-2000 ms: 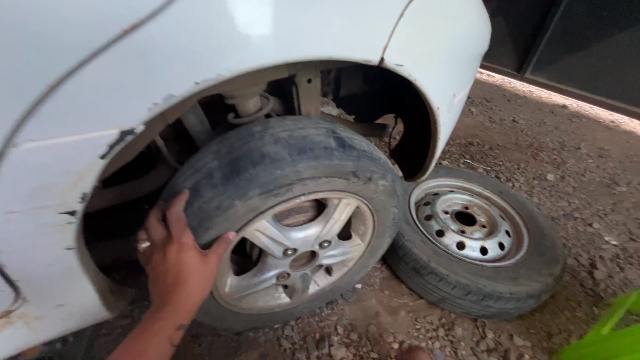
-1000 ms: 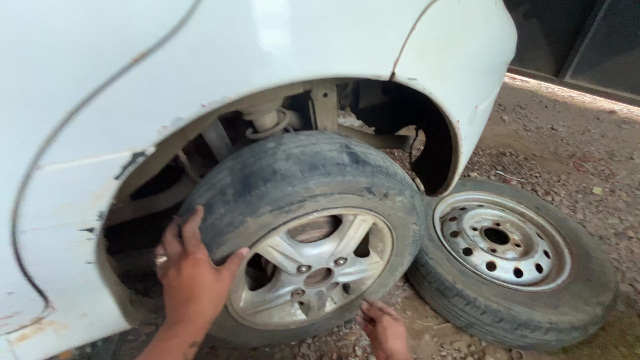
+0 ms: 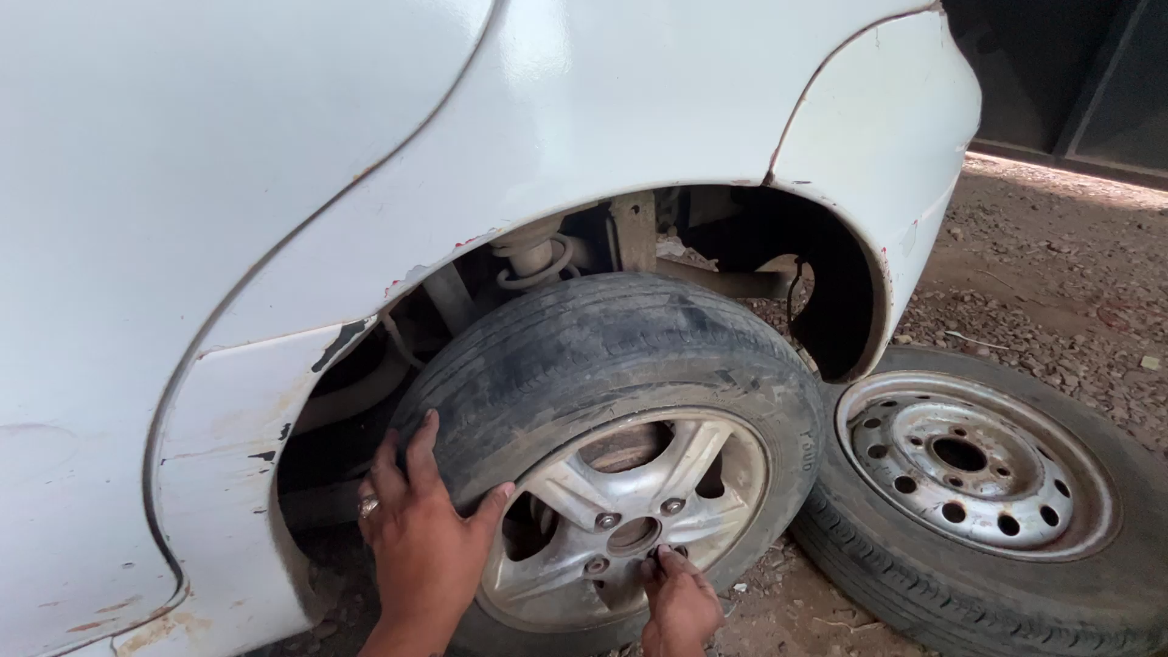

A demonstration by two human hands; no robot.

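Observation:
A worn car wheel with a silver alloy rim [image 3: 570, 488] stands upright in the wheel arch, its dusty black tire [image 3: 584, 338] partly under the fender. My left hand [image 3: 429, 538], with a ring on one finger, rests spread against the tire's left side, the thumb near the rim edge. At the lower right of the hub my right hand [image 3: 680, 598] has its fingertips together at a bolt hole; whether a nut is between them is hidden. Lug nuts or studs [image 3: 672, 506] show in other holes around the round center opening.
The white car's body panel [image 3: 319, 164] fills the upper left, its paint chipped near the arch. A coil spring [image 3: 538, 265] shows inside the arch. A second wheel with a steel rim [image 3: 976, 465] lies tilted on the gravel [image 3: 1049, 274] at right, close beside the upright wheel.
My right hand, low at the rim's outer edge one second ago, has moved up and left to the hub's bolt holes. My left hand stays against the tire.

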